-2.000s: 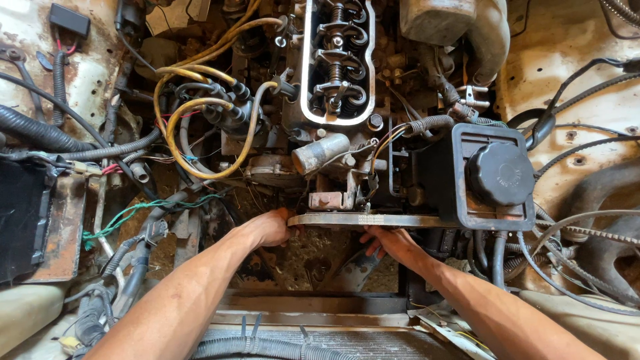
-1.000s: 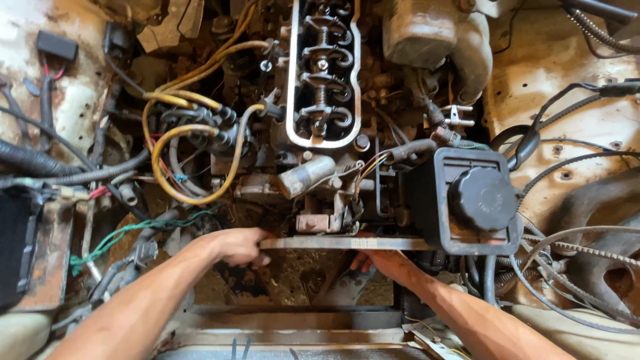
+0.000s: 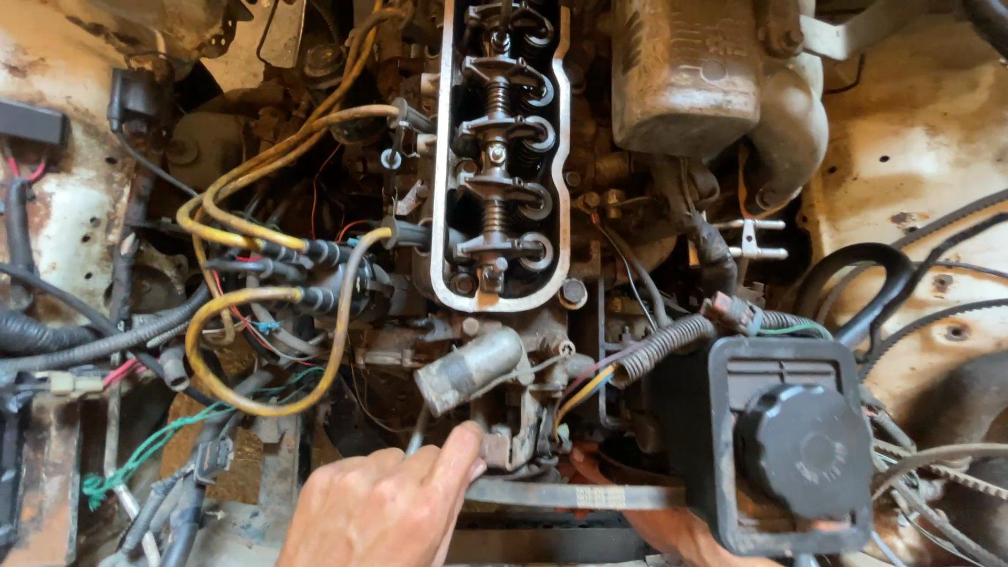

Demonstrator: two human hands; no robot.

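My left hand (image 3: 386, 500) is at the bottom centre, below the silver cylindrical canister (image 3: 472, 370). Its fingers curl at the left end of a drive belt (image 3: 583, 495), beside a small rusty metal bracket (image 3: 496, 449); the palm side is hidden. My right hand (image 3: 669, 531) lies behind and below the belt, partly covered by it and by the black reservoir with a round cap (image 3: 807, 449). Some of its fingers show above the belt; whether they grip anything is hidden. Above both hands, the engine's open rocker arm assembly (image 3: 496, 157) shows inside the cylinder head's rim.
Yellow-brown spark plug wires (image 3: 268, 298) loop on the left to the distributor (image 3: 358, 287). Corrugated wiring conduit (image 3: 665, 346) crosses right of centre. A green wire (image 3: 150, 449) hangs at lower left. Loose toothed belts (image 3: 945, 315) and hoses lie on the right.
My left hand has moved up from beside the belt's left end to the area by the bracket below the canister. My right hand stays near the belt. The view has moved closer to the engine.
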